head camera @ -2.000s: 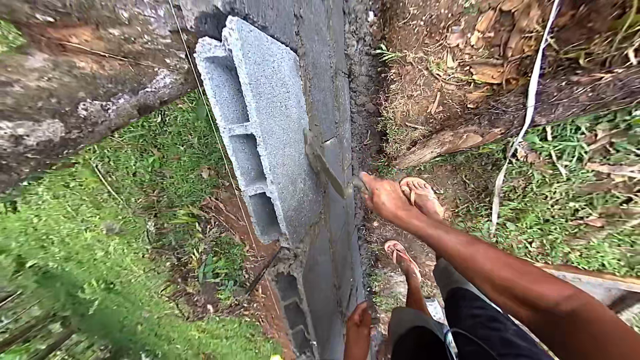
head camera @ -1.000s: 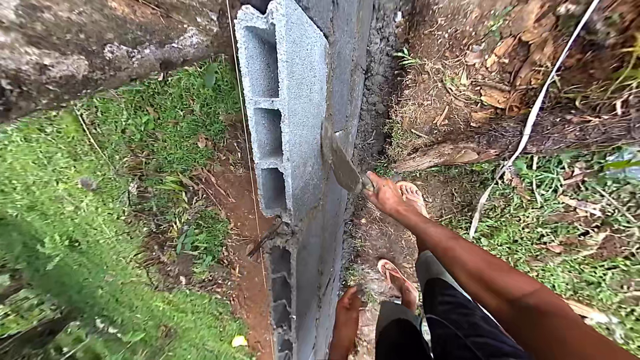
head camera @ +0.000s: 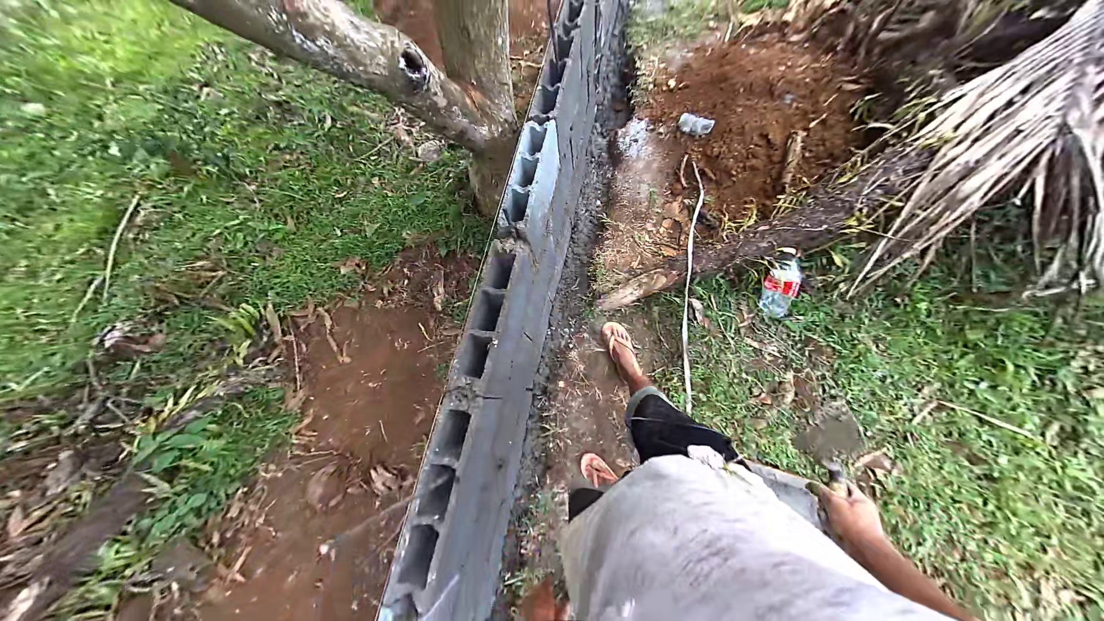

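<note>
My right hand (head camera: 849, 511), at the lower right, is closed round the handle of a mason's trowel (head camera: 830, 435), whose blade carries grey mortar or is coated with it. Beside that hand lies the edge of a grey tray or board (head camera: 789, 493), partly hidden by my shirt. Part of my left hand (head camera: 543, 601) shows blurred at the bottom edge, near the wall; its fingers cannot be made out. The wall of hollow concrete blocks (head camera: 509, 371) runs from bottom to top, with a lighter block (head camera: 542, 185) in its top course.
A tree trunk (head camera: 496, 168) stands against the wall's left side. On the right lie a log (head camera: 759, 246), a white hose or strap (head camera: 688, 302), a plastic bottle (head camera: 780, 286) and dry palm fronds (head camera: 992, 147). A line runs along the wall's left edge. My sandalled feet stand beside the wall.
The trowel and my right hand have moved away from the wall's side to the tray at the lower right. The view has turned and shows more of the wall.
</note>
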